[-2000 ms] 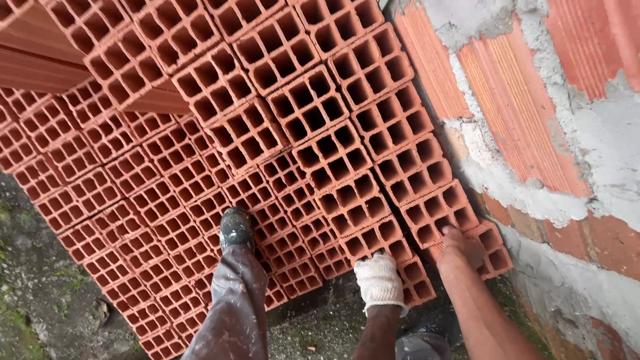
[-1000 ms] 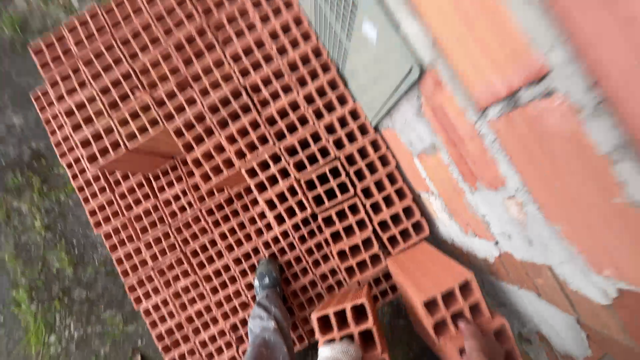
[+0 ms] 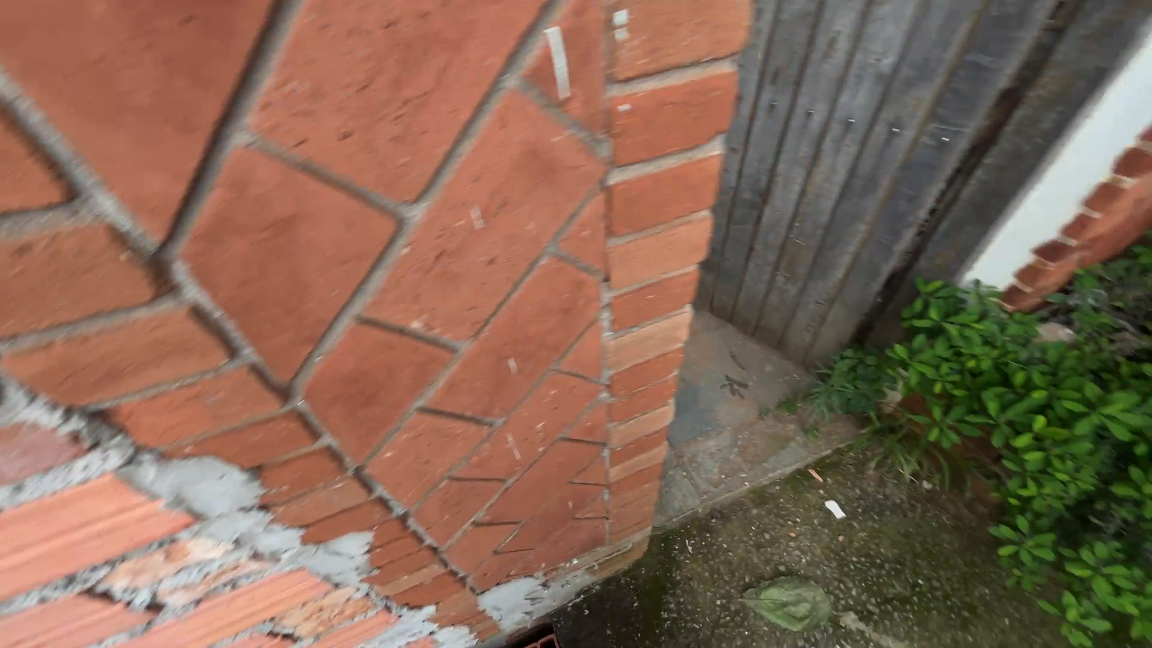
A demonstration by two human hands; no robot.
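Neither my left hand nor my right hand is in the head view now. Only a small corner of a hollow clay brick (image 3: 538, 638) shows at the bottom edge, and whether a hand holds it cannot be seen. A wall faced with reddish clay tiles (image 3: 490, 211) fills the left and middle of the view. Below it, at the lower left, is rougher brickwork (image 3: 243, 614) with ridged hollow bricks and grey mortar.
A dark, weathered plank door (image 3: 810, 171) stands beyond the wall's brick edge, with a stone threshold (image 3: 729, 396) at its foot. Leafy green bushes (image 3: 1053, 432) grow at the right. A large leaf (image 3: 787, 603) lies on the mossy ground.
The view has swung away from the brick stack to the wall and door. One second ago both hands were on hollow bricks apart from the stack; now the hands are out of view.
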